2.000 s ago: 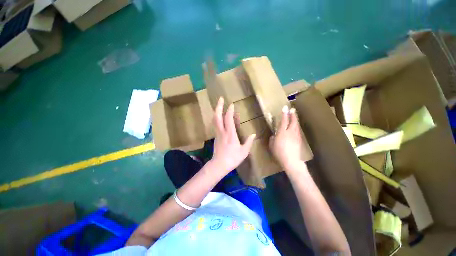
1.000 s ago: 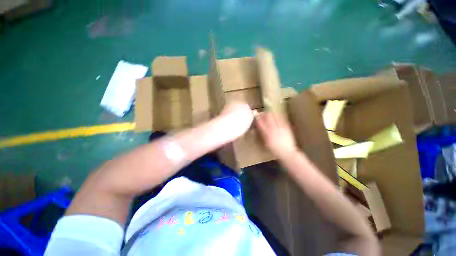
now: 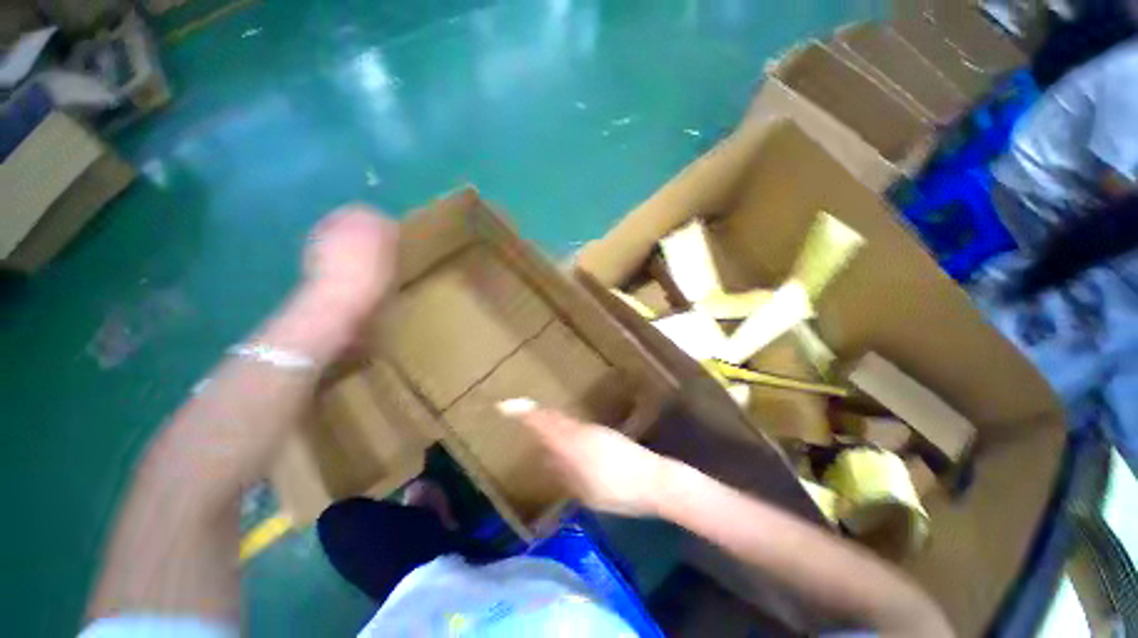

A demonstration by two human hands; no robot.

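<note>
An open brown carton [image 3: 481,330] lies tilted in front of me, with a seam across its inner floor. My left hand [image 3: 350,274] is blurred at the carton's upper left edge; its fingers are not clear, so I cannot tell whether it grips the cardboard. My right hand [image 3: 587,455] reaches over the carton's near right part, a pale finger cot on an extended fingertip. It holds nothing that I can see. A smaller open carton [image 3: 362,430] sits to the left, partly behind the first.
A large scrap box [image 3: 986,374] at right holds yellow strips and cardboard pieces. Folded cartons [image 3: 861,94] stand beyond it. A person [image 3: 1079,150] is at the right edge. Other cartons [image 3: 56,187] lie at the far left on the green floor. Blue stool parts [image 3: 593,573] show below.
My view has turned right, and the carton appears tilted with its raised flaps no longer upright. My left hand has moved from the middle to the carton's left edge; my right reaches inside.
</note>
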